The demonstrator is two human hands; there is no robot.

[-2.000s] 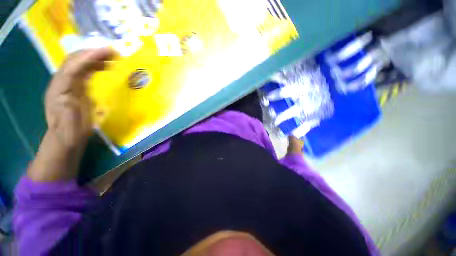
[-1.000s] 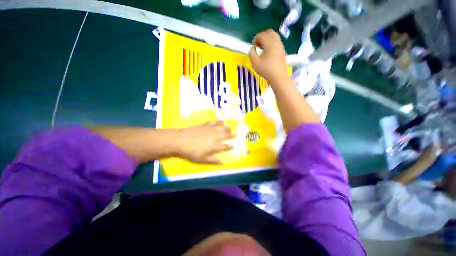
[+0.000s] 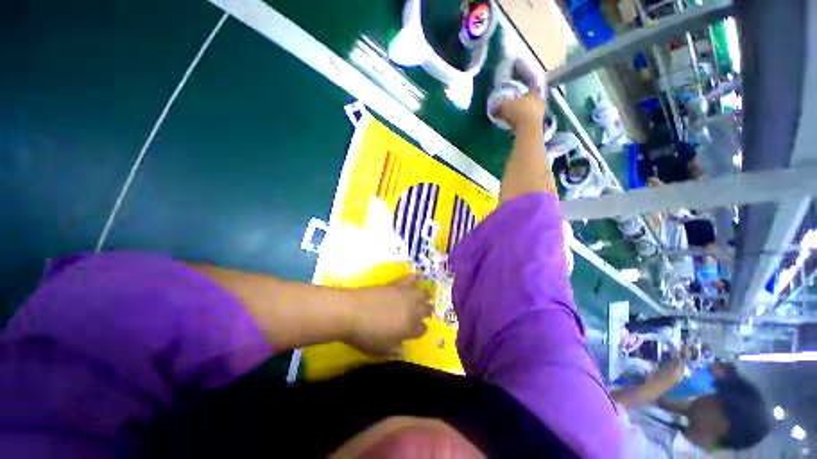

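Observation:
The yellow work sheet (image 3: 358, 184) lies on the green surface, with small white pieces (image 3: 431, 230) on it. My left hand (image 3: 390, 316) is low over the sheet, fingers bent beside the white pieces; its fingertips are blurred and I cannot tell if it holds anything. My right hand (image 3: 522, 109) reaches far forward, past the sheet's far edge, and is at a white headphone cup (image 3: 508, 92). It overlaps the cup, but its grip is too small to make out. My right sleeve covers the sheet's right part.
White headphones (image 3: 430, 59) lie beyond the white rail (image 3: 305, 47), near a red-lit round part (image 3: 477, 20). More headphones (image 3: 578, 170) line the far side. A grey metal beam (image 3: 690, 190) crosses at right. A person (image 3: 717, 412) is at lower right. A white square piece (image 3: 313, 234) sits at the sheet's left edge.
My right hand has moved forward from above the sheet's far edge to the headphones beyond. My left hand stays low over the sheet. The view has turned, showing more of the far line.

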